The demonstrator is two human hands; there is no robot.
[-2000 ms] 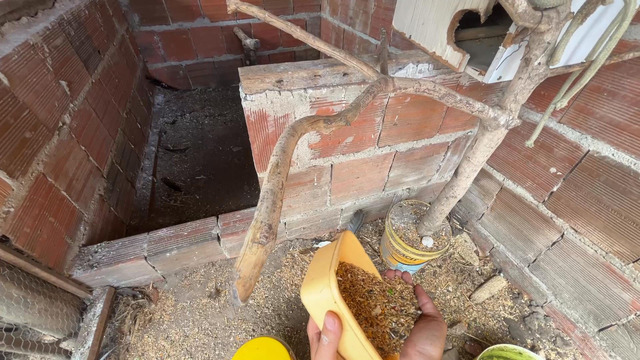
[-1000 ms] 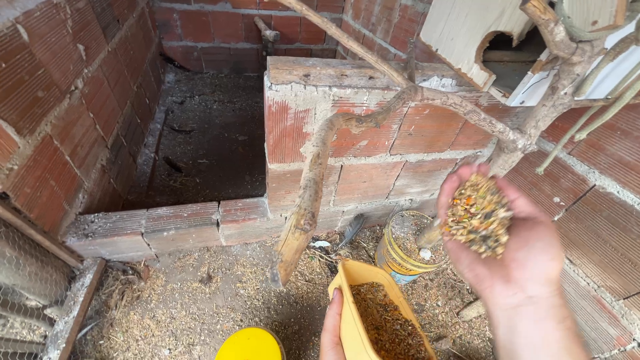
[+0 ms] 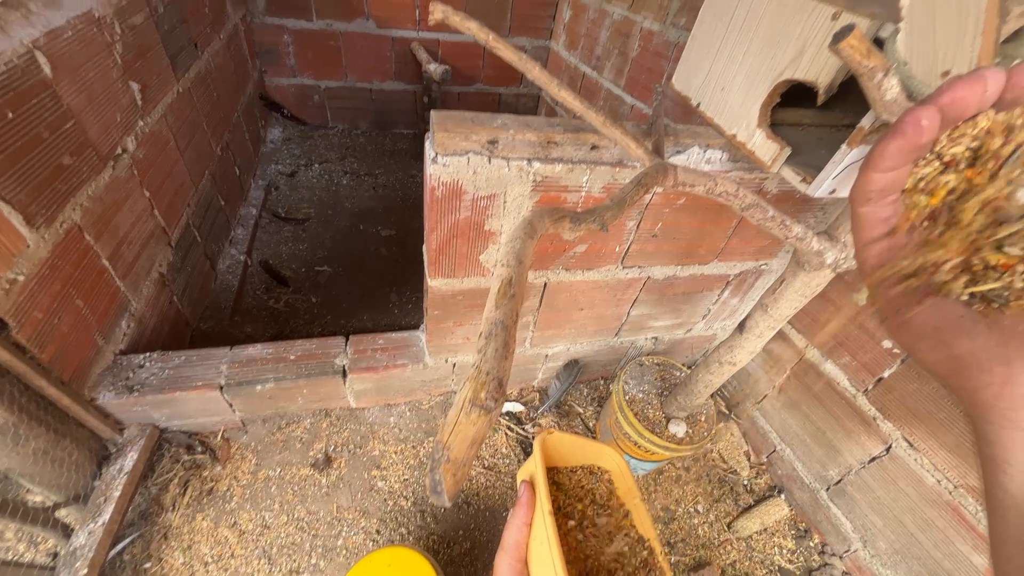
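Note:
My right hand, palm up and cupped at the right edge, holds a heap of mixed seeds; a few blurred grains are at its near side. At the bottom centre my left hand grips the left side of a yellow plastic tub with more mixed seed inside. Only part of that hand shows. Behind the tub stands a yellow bucket with the base of a branched wooden perch in it. The round yellow lid or container top lies left of the tub, cut off by the frame.
Branches cross the middle at hand height. A low brick wall borders a dark-floored compartment. A wooden nest box hangs upper right. Wire mesh stands lower left. Seeds, a feather and a corn cob lie on the ground.
My right hand was at the tub, then rose from it with a heap of seeds and has moved up and right. My left hand has stayed on the tub.

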